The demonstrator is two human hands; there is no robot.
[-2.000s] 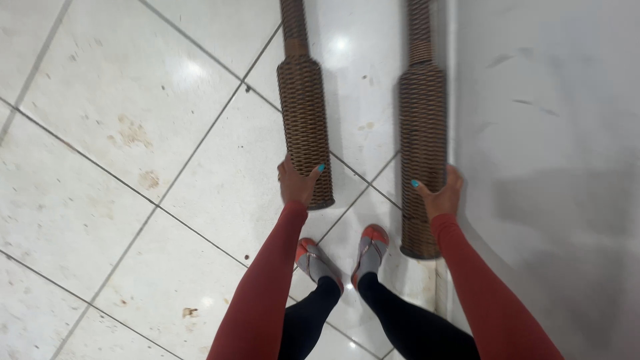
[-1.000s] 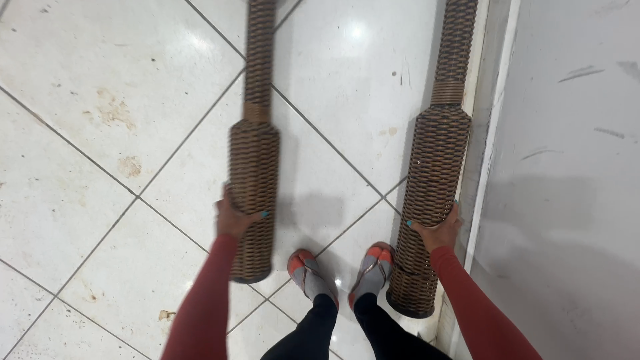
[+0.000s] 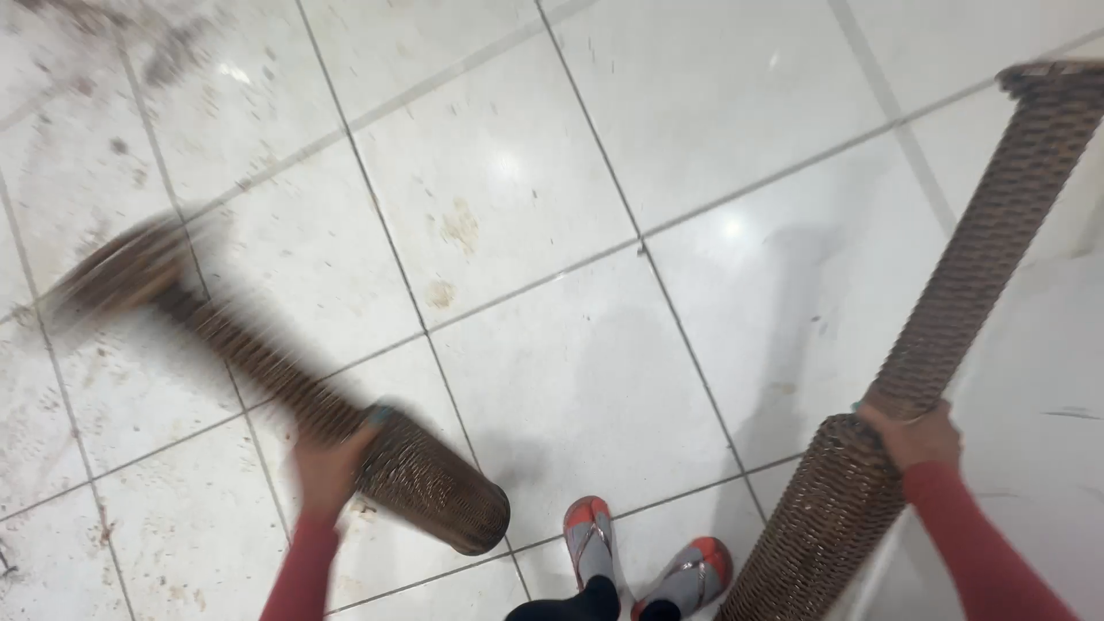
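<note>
Two brown woven wicker pieces, each with a thick cylindrical part and a narrower neck, are in my hands. My left hand (image 3: 332, 461) grips the left wicker piece (image 3: 431, 483) where the neck meets the thick cylinder; its flared far end points to the upper left and is blurred. My right hand (image 3: 918, 435) is closed around the right wicker piece (image 3: 992, 233) at the same kind of joint. That piece leans toward the upper right, where a flared rim shows, and its thick end runs out of view at the bottom.
White floor tiles (image 3: 552, 388) with dark grout lines and brown stains lie below. My feet in red-soled sandals (image 3: 591, 535) stand at the bottom centre. A pale, scuffed surface (image 3: 1052, 483) is at the right.
Both hands have moved from the thick cylinders to the joints with the necks. The left piece has swung from near upright in view to a slant toward the upper left; the right one now slants right.
</note>
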